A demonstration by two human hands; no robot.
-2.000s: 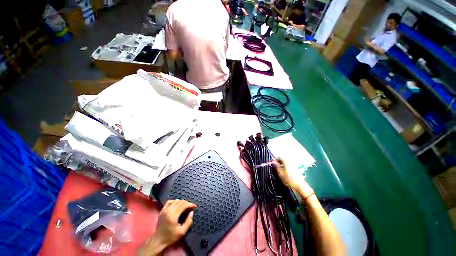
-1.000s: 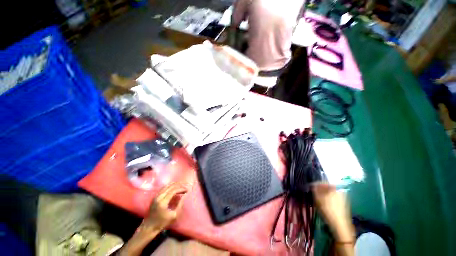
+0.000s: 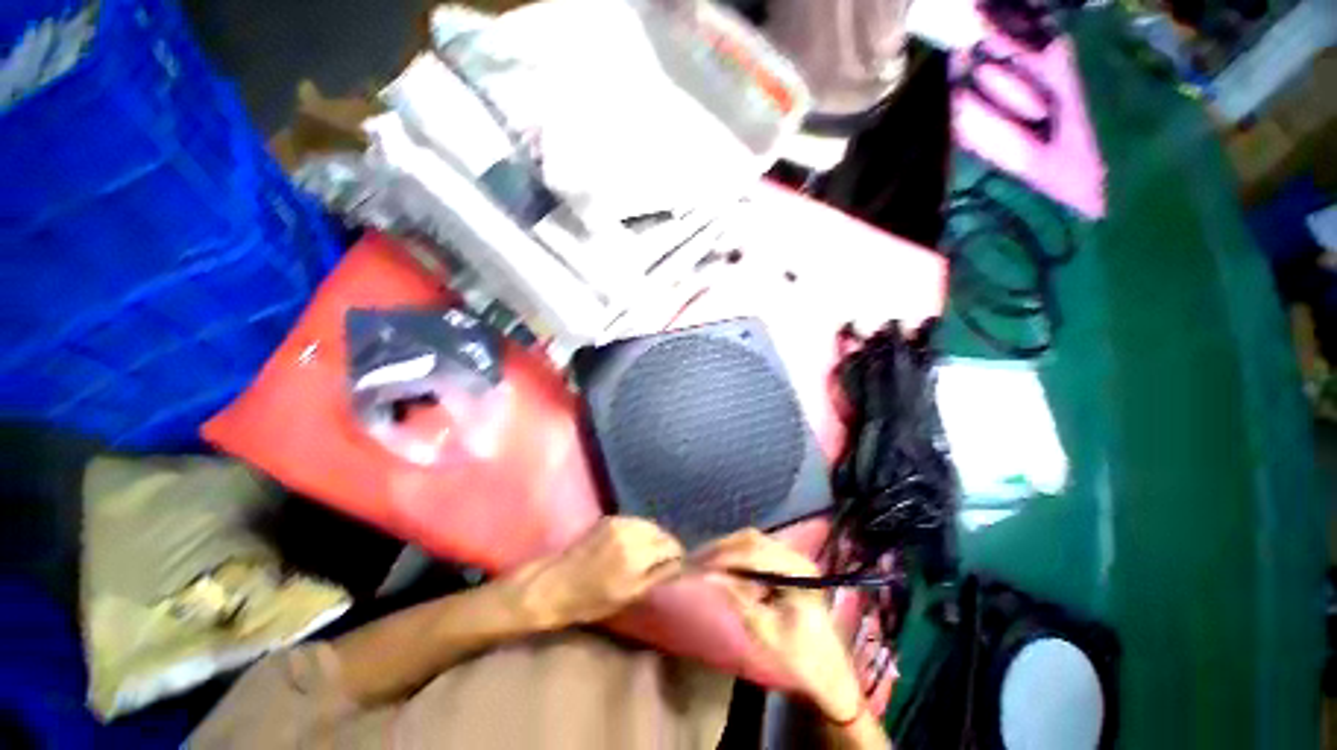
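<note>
The black square grille cover point(image 3: 704, 425) lies face up on the red mat, its round perforated area showing. My left hand point(image 3: 604, 569) and my right hand point(image 3: 770, 586) are close together at the cover's near edge, fingertips almost meeting. My right hand holds a thin black cable point(image 3: 829, 582) that runs right toward the cable bundle point(image 3: 892, 454). The image is blurred, and what my left fingertips hold, if anything, cannot be told.
White sleeves point(image 3: 616, 147) are heaped behind the cover. A clear parts bag point(image 3: 425, 381) lies on the red mat point(image 3: 293, 418). Blue crates point(image 3: 147, 249) stand left. On the green bench point(image 3: 1173, 484) are a white sheet point(image 3: 1000, 428), black coils point(image 3: 1012, 279) and a black unit with white disc point(image 3: 1053, 696).
My right hand has moved left from the cable bundle with a black cable, and my left hand has moved right to meet it. The view has shifted, and the cover appears higher.
</note>
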